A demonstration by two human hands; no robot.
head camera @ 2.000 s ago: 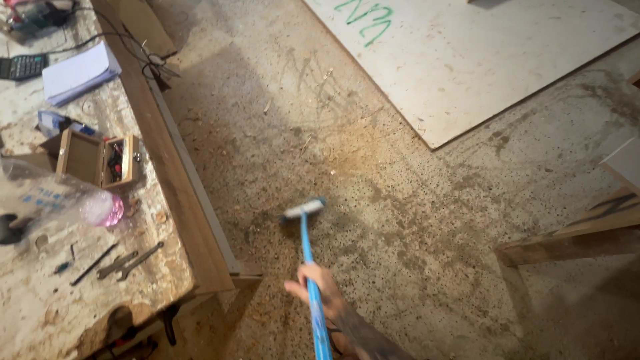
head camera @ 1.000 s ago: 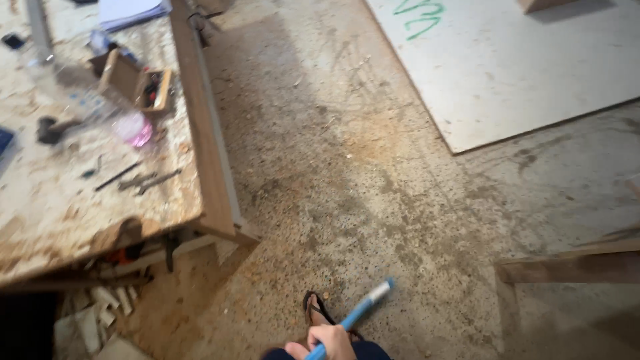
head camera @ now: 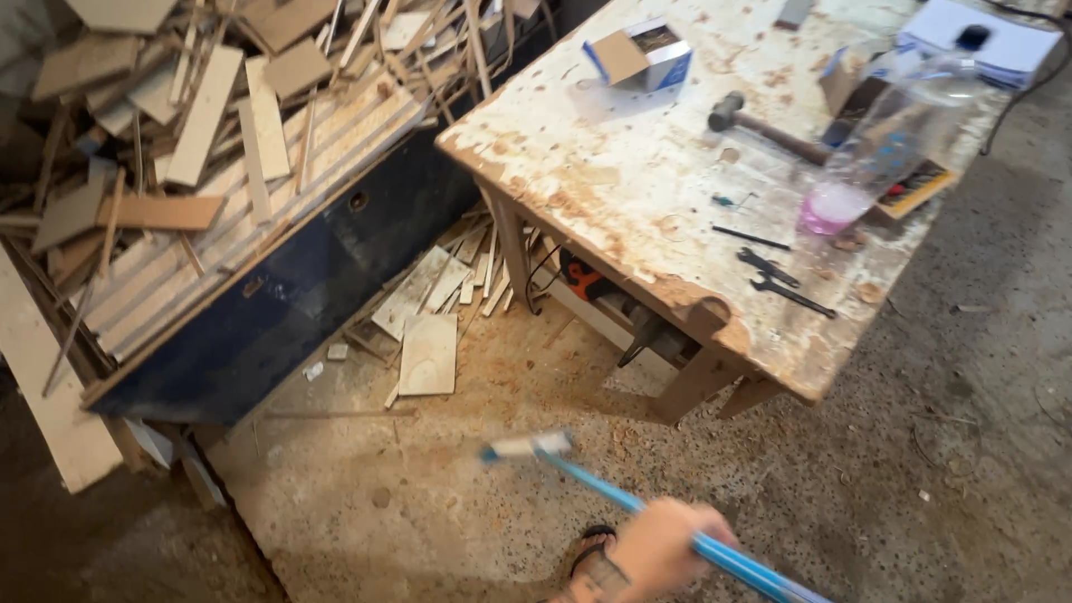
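Note:
My left hand, with the forearm coming in from the bottom left, is closed around the blue handle of a broom. The handle slants from the lower right up to the broom head, which is blurred and lies over the concrete floor beside scattered shavings. A sandalled foot shows just left of the hand. My right hand is out of view.
A worn wooden workbench holds a hammer, a plastic bottle, wrenches and small boxes. Left of it, a dark blue bin is heaped with wood offcuts. More scraps lie on the floor between them.
The view has swung far to the left, bringing the offcut bin into sight. The broom head now points to the upper left, where one second ago it pointed to the upper right.

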